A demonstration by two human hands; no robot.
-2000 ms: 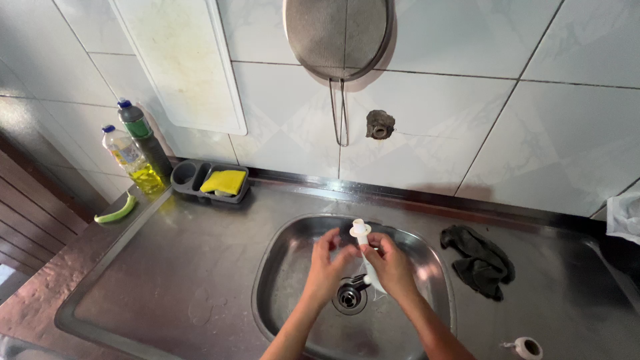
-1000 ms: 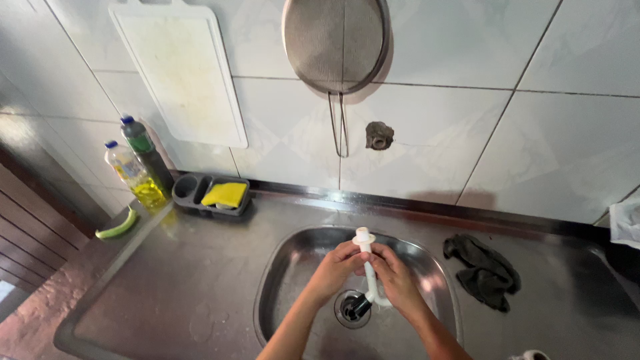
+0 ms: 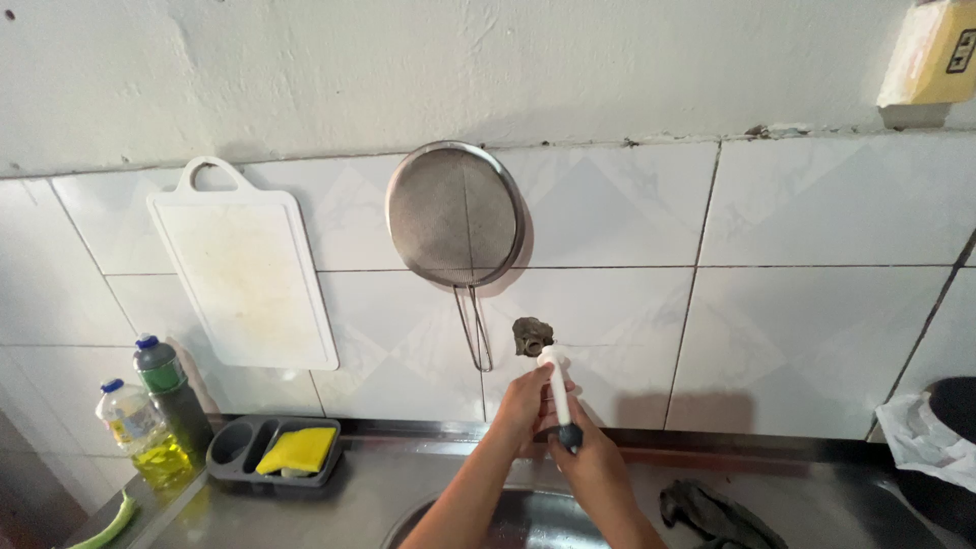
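Note:
A white plastic faucet (image 3: 560, 393) with a dark tip is held in both hands, its flanged end up near the pipe hole (image 3: 533, 338) in the tiled wall. My left hand (image 3: 526, 400) grips it close below the white flange. My right hand (image 3: 587, 446) is closed around its lower part, beside the dark tip. Whether the flanged end touches the pipe opening cannot be told. Below the hands lies the stainless steel sink basin (image 3: 534, 518), partly hidden by my forearms.
On the wall hang a round metal strainer (image 3: 455, 213) and a white cutting board (image 3: 248, 282). A grey caddy (image 3: 328, 469) with a yellow sponge (image 3: 297, 450) and two bottles (image 3: 156, 450) stand left. A dark cloth (image 3: 717, 515) lies right, near a bagged black bin (image 3: 934, 442).
Both hands have carried the white faucet from over the sink basin up to the pipe hole in the wall. The view has tilted upward.

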